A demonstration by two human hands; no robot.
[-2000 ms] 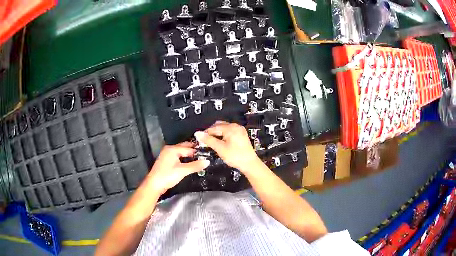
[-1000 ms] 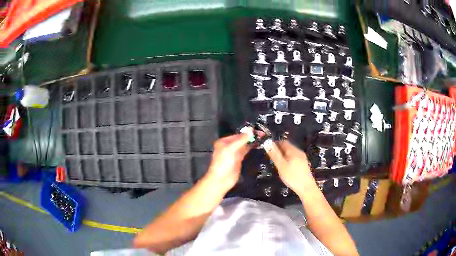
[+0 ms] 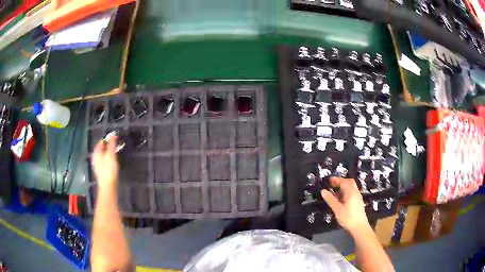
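Observation:
My left hand (image 3: pixel 106 159) is over the left end of the second row of the black compartment tray (image 3: pixel 175 213). Its fingertips, one white-tipped, are at a small shiny piece; blur hides whether they hold it. Dark glossy square units (image 3: pixel 165 105) fill the top row, some reddish. My right hand (image 3: pixel 344 199) is over the lower middle of the black clip tray (image 3: pixel 290 159), thumb and finger closed around a dark clipped unit (image 3: pixel 331 182). Rows of dark units with silver spring clips (image 3: pixel 324 95) lie above and right of it.
A squeeze bottle (image 3: pixel 55 113) and small red container (image 3: pixel 22 141) stand at left. A blue bin of clips (image 3: pixel 68 239) is on the floor. An orange-red tray of white pieces (image 3: pixel 433 159) and cardboard boxes (image 3: pixel 407 223) are at right. Papers (image 3: pixel 82 32) lie back left.
My hands were together over the clip tray and have separated. The left moved left to the compartment tray; the right stayed over the clip tray. The view has shifted left.

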